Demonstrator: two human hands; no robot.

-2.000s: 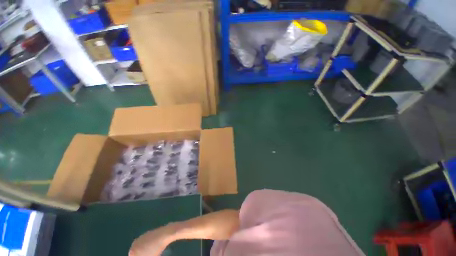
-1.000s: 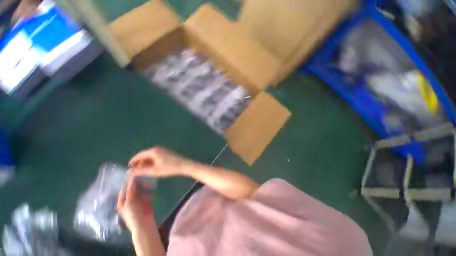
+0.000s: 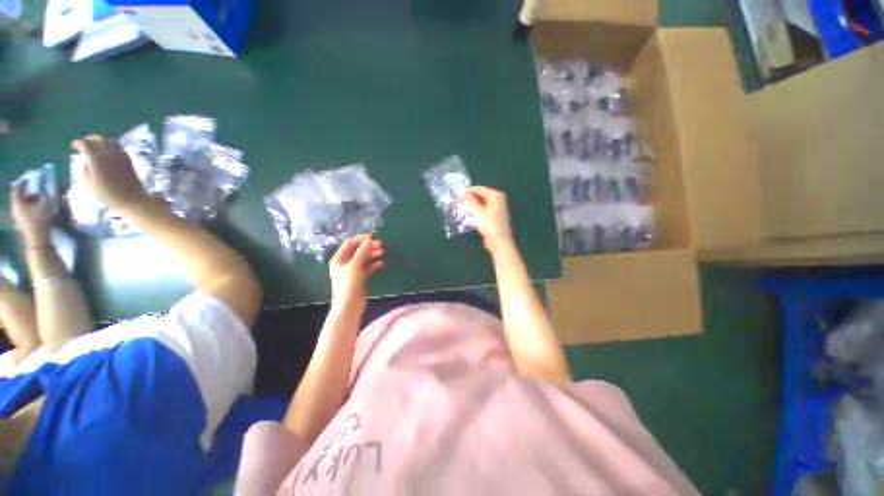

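My right hand (image 3: 488,213) holds a clear zip-lock bag (image 3: 447,190) with dark contents by its right side, over the green bench top. My left hand (image 3: 353,268) is at the near edge of a group of overlapping clear bags (image 3: 328,205) with small dark parts inside. Its fingers are slightly curled and apart, with nothing seen in them. An open shipping carton (image 3: 676,145) stands at the right of the bench, with packed rows of bags (image 3: 596,188) inside.
A neighbour in blue and white (image 3: 126,407) sits at left, a hand on a shiny bag pile (image 3: 199,167). A blue box (image 3: 221,21) stands at the far left. Flat brown cardboard (image 3: 824,155) and a blue rack (image 3: 790,387) are at right.
The view has turned left and levelled to the bench. My hands, together at a bag one second ago, are now apart, the right one holding a single bag. The neighbour has come into view.
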